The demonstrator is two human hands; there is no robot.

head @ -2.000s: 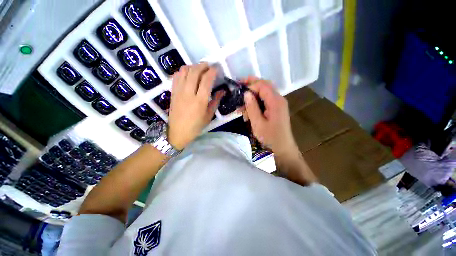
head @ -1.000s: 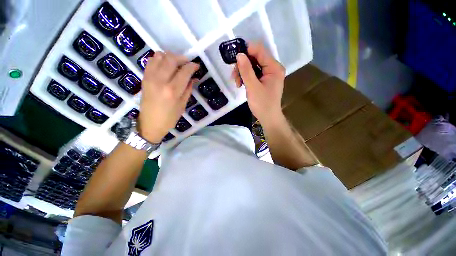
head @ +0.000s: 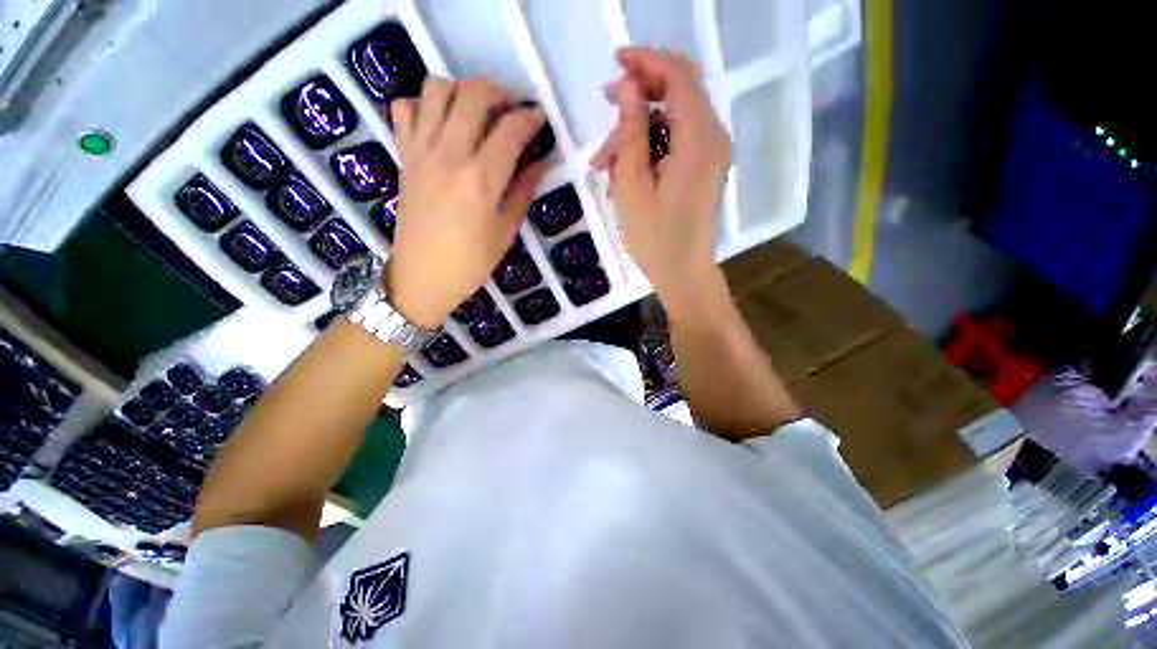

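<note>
The large white compartment tray lies in front of me, its left and lower cells holding rows of glossy black housings. My left hand is over the tray, with its thumb and fingers on a black housing above the filled cells. My right hand is over the upper part of the tray, its fingers curled around another black housing, mostly hidden by the hand. My left hand covers some of the housings behind it.
A white machine edge with a green button is at upper left. More black housings lie in close rows at lower left. A brown cardboard box is at right, beyond it a red object and part of a person.
The housing shown at my right fingertips a second ago is gone from there. A housing is now at my left fingers, higher in the filled rows. Both hands have shifted slightly, and the view has moved.
</note>
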